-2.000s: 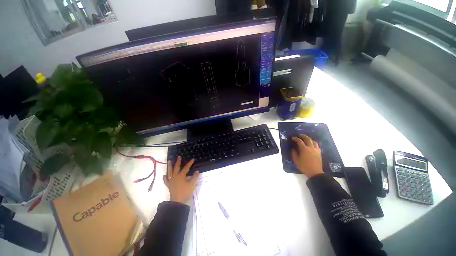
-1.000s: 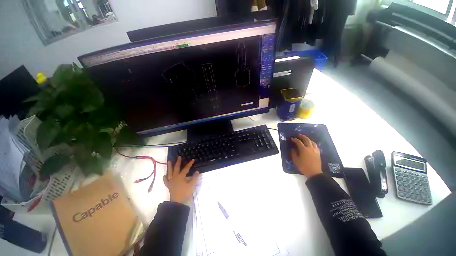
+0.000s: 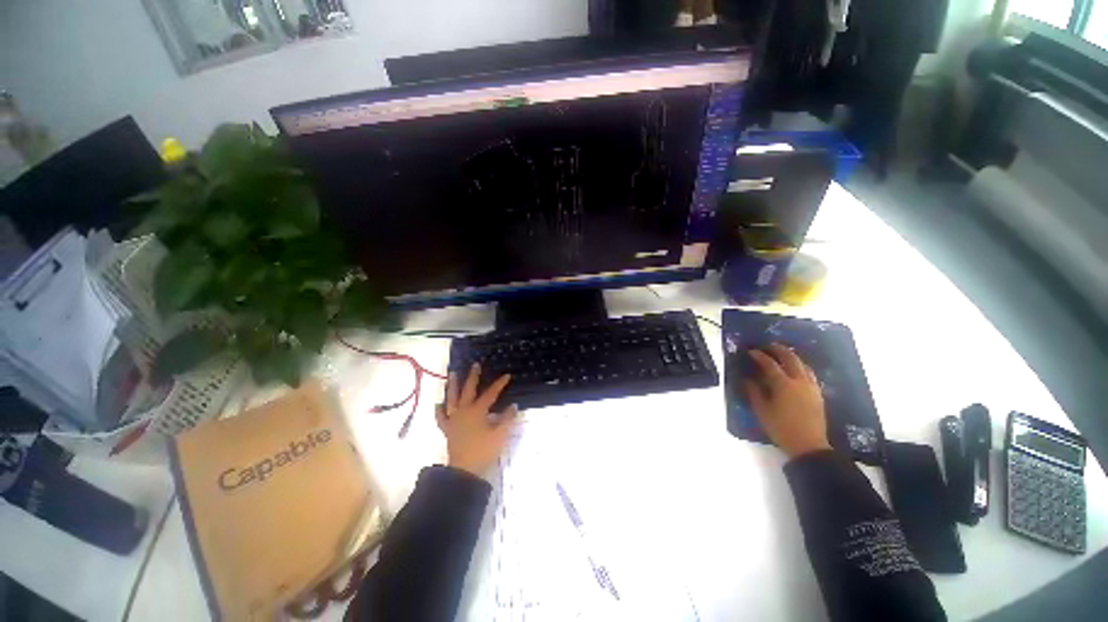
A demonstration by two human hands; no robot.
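My left hand (image 3: 479,419) rests with its fingers spread on the lower left corner of the black keyboard (image 3: 583,357). My right hand (image 3: 787,399) lies curved over the dark mouse pad (image 3: 838,377); a mouse under it is mostly hidden. The large monitor (image 3: 523,194) shows a black drawing screen with thin outlines. A pen (image 3: 588,541) lies on a white paper sheet (image 3: 541,486) between my forearms.
A kraft notebook (image 3: 277,498) lies at the left over scissors (image 3: 331,593), near a plant (image 3: 249,249) and a dark bottle (image 3: 73,496). A red cable (image 3: 417,386) lies left of the keyboard. A phone (image 3: 921,504), stapler (image 3: 967,464) and calculator (image 3: 1046,482) lie at the right.
The camera view has shifted, so the desk and everything on it appear further right. More of the scissors shows below the notebook. Both hands keep their places on keyboard and mouse pad.
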